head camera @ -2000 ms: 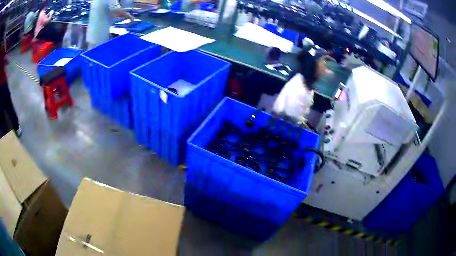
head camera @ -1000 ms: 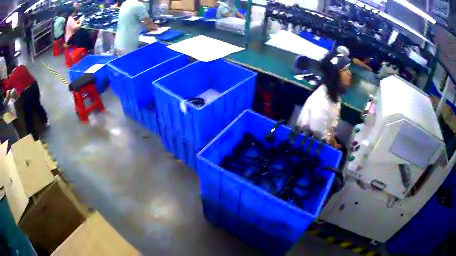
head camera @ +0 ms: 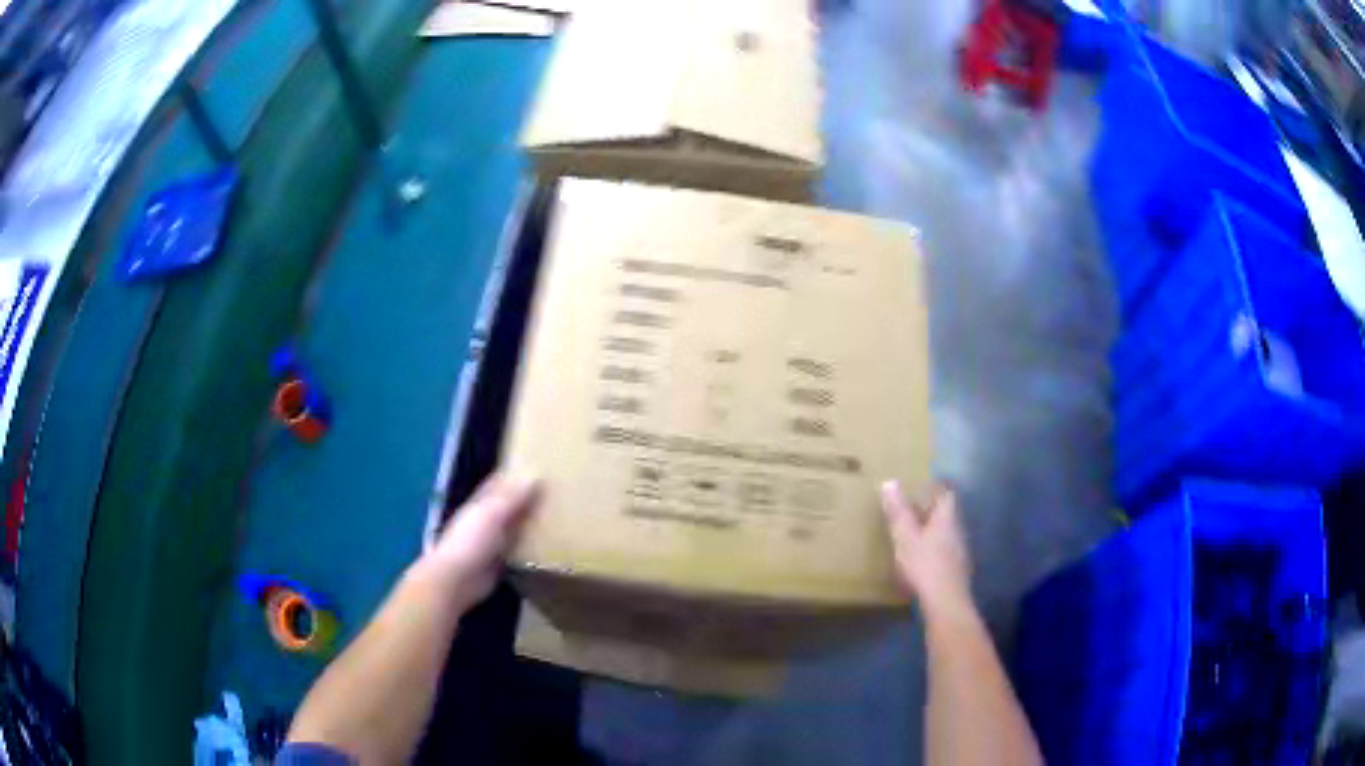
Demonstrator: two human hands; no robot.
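Note:
A tan printed shipping carton [head camera: 719, 404] is in the middle of the view, its side with blurred text and handling symbols facing me. My left hand [head camera: 487, 531] is on its lower left edge. My right hand [head camera: 928, 546] is on its lower right edge, thumb on the printed side. Both hands are bare and hold the carton between them. A tan flap shows below its near edge. Another carton [head camera: 674, 75] stands directly beyond it, its top flaps showing a seam.
A green-blue bench [head camera: 427, 195] runs along the left, bearing two tape dispensers [head camera: 298, 407] with orange rolls and a blue tray [head camera: 180, 225]. Blue bins [head camera: 1213, 344] line the right, with a red stool [head camera: 1015, 53] farther off. Grey floor [head camera: 1003, 299] lies between.
The view has swung from the aisle and bins to the bench and cartons. Both my hands have come into view, holding the printed carton.

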